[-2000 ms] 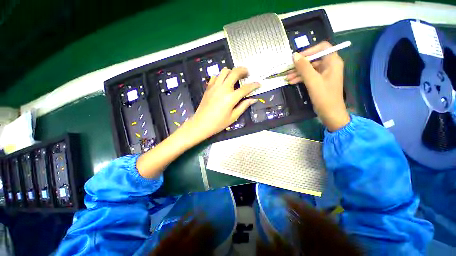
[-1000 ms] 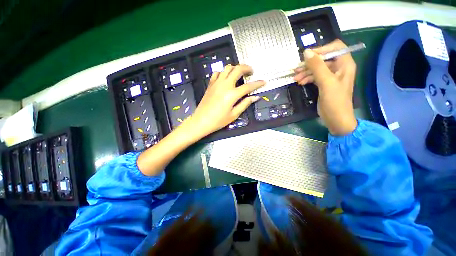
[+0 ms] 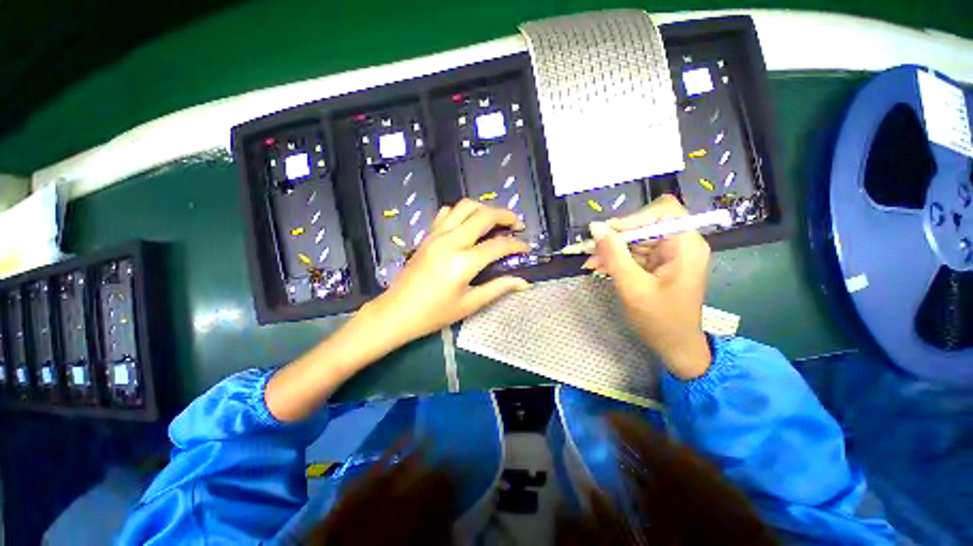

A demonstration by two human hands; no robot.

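My right hand (image 3: 653, 279) holds a slim white pen-like tool, perhaps tweezers (image 3: 678, 226), its tip pointing left at the near end of the middle housing (image 3: 493, 171). My left hand (image 3: 453, 265) rests at that same near end, fingers slightly bent; whether it holds a tiny piece cannot be told. The black foam tray (image 3: 421, 94) has several pockets with dark housings, each with a white square. A gridded adhesive-piece sheet (image 3: 603, 91) drapes over the fourth pocket. Another gridded sheet (image 3: 565, 333) lies at the bench edge, partly under my right hand.
A second foam tray (image 3: 152, 320) with housings is at the left. A crumpled pale bag or paper (image 3: 30, 229) lies behind it. A large blue-grey reel (image 3: 875, 229) stands at the right. A pale rail (image 3: 139, 144) runs behind the main tray.
My hands have left the draped sheet. My right hand with the tool has moved down and left to the middle housing's near end; my left hand is slightly lower. The view has shifted.
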